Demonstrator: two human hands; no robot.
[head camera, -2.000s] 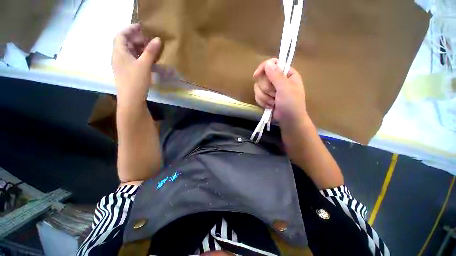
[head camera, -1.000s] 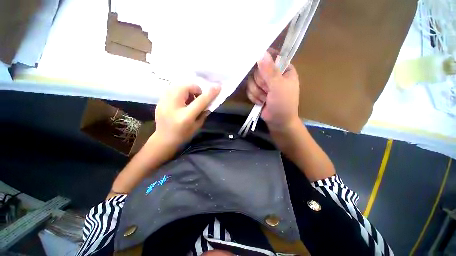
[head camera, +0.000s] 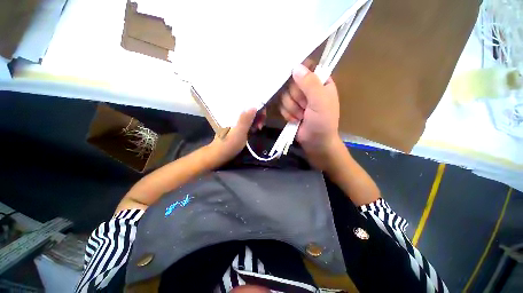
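A large brown panel lies on the table, its left part folded over so the white backing faces up. My right hand is closed around a bunch of white strips, whose lower ends hang below the fist. My left hand pinches the folded panel's near edge or corner at the table front. One white strip end curves in a loop from the bunch towards my left fingertips. Whether these fingertips hold that strip too is partly hidden.
An open brown box with pale shreds is below the table at left. Tangled white strands and a pale yellow translucent item are at the right. Another brown sheet is at far left.
The panel's left side has been folded over, showing its white backing. My left hand moved right and towards me to its near edge. A strip end now bends towards my left fingers.
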